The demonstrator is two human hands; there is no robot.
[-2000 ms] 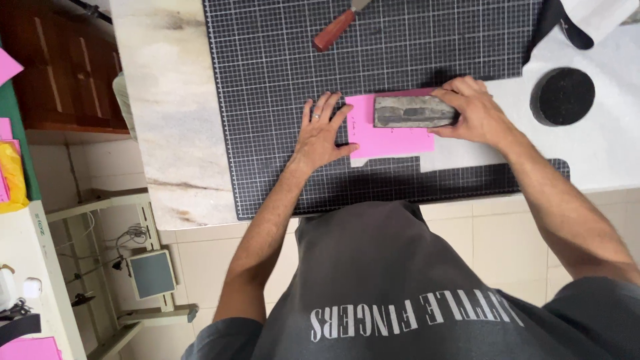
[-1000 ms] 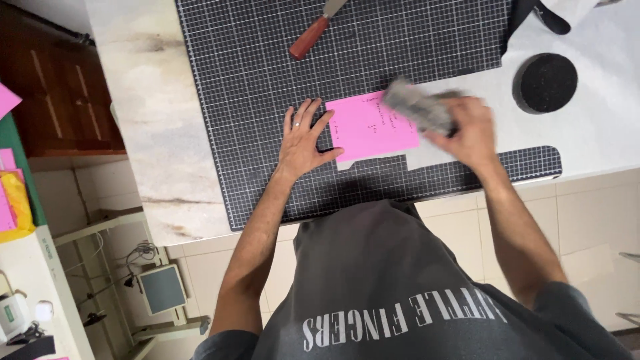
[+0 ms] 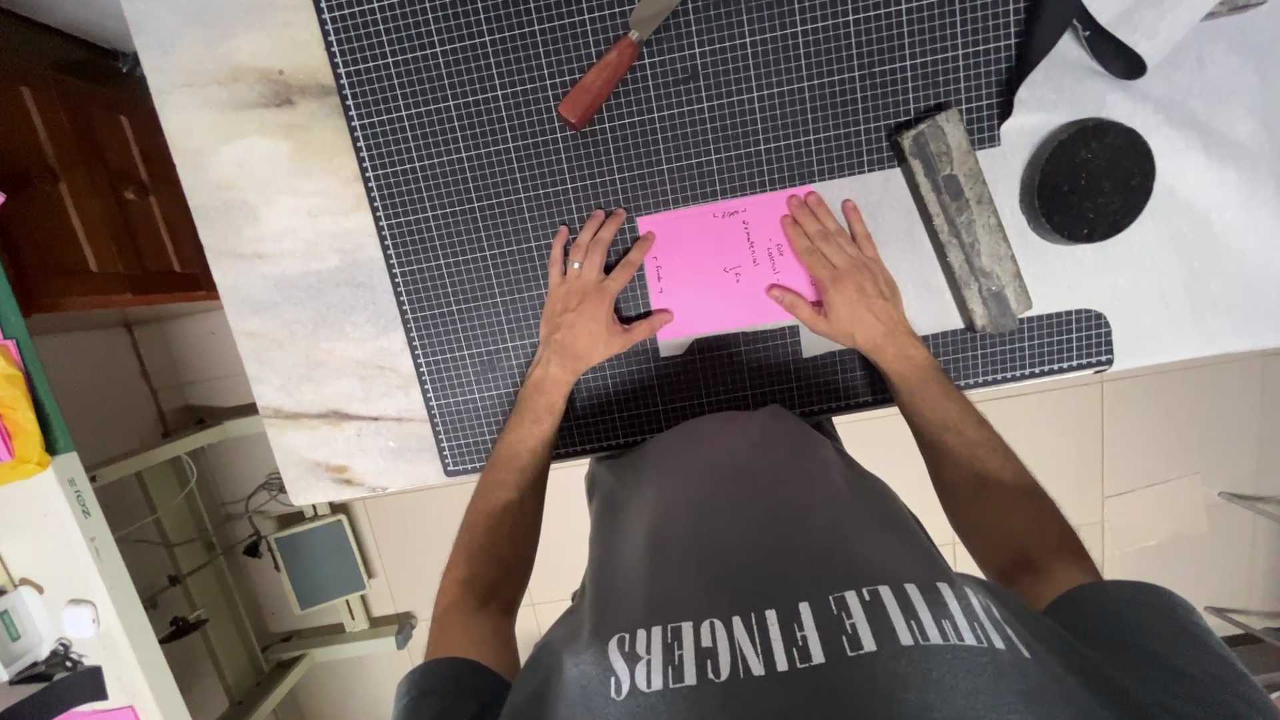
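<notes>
A pink rectangular card with handwriting lies over pale sheet material on a black gridded cutting mat. Fingers apart, my left hand rests at the card's left edge, its thumb on the lower left corner. My right hand lies flat over the card's right edge, gripping nothing. To the right of it, a worn grey rectangular block lies slantwise across the pale sheet and the mat. Above the card is a knife with a red-brown wooden handle.
A round black disc sits right of the block. Black strap-like material lies at the upper right. The marble tabletop extends left of the mat. A second work surface with small items stands at the lower left.
The grey block was on the card, then lifted in my right hand; now it lies to the right, let go. My right hand has come back onto the card's right edge.
</notes>
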